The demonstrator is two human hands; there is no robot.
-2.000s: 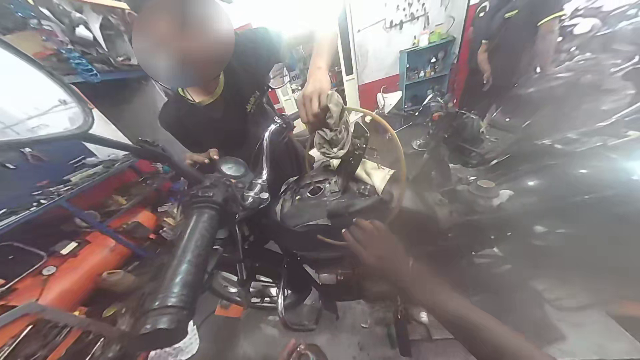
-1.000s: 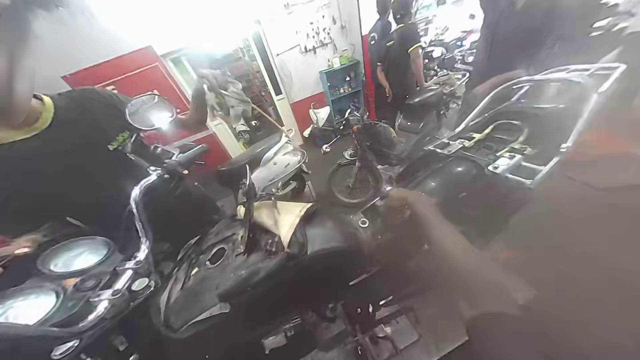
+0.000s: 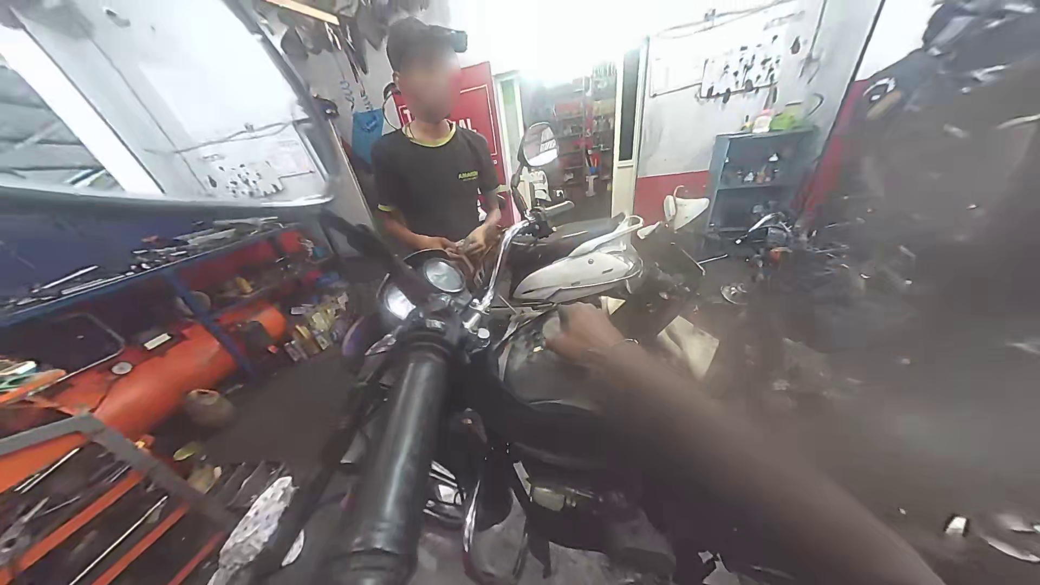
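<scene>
My right hand (image 3: 583, 333) is at the top of the motorcycle's black fuel tank (image 3: 540, 378), near the filler cap area; its fingers are bent around something small and round that looks like a cap, partly hidden. My left hand is out of the picture. In the foreground stands the motorcycle's black handlebar grip (image 3: 398, 463), with the round gauges (image 3: 443, 276) and chrome handlebar (image 3: 496, 272) beyond it. A pale cloth or sheet (image 3: 689, 343) lies behind the tank.
Across the motorcycle stands a person (image 3: 439, 162) with both hands together near the gauges. Behind is a white motorcycle (image 3: 581, 275). A mirror (image 3: 162, 106) fills the upper left, above a tool bench (image 3: 146, 264) and an orange cylinder (image 3: 191, 361). A blue shelf (image 3: 751, 175) stands at the back.
The view has swung strongly. My right hand, behind the tank one second ago, is now on top of it. The other person, earlier leaning close with a cloth, now stands upright.
</scene>
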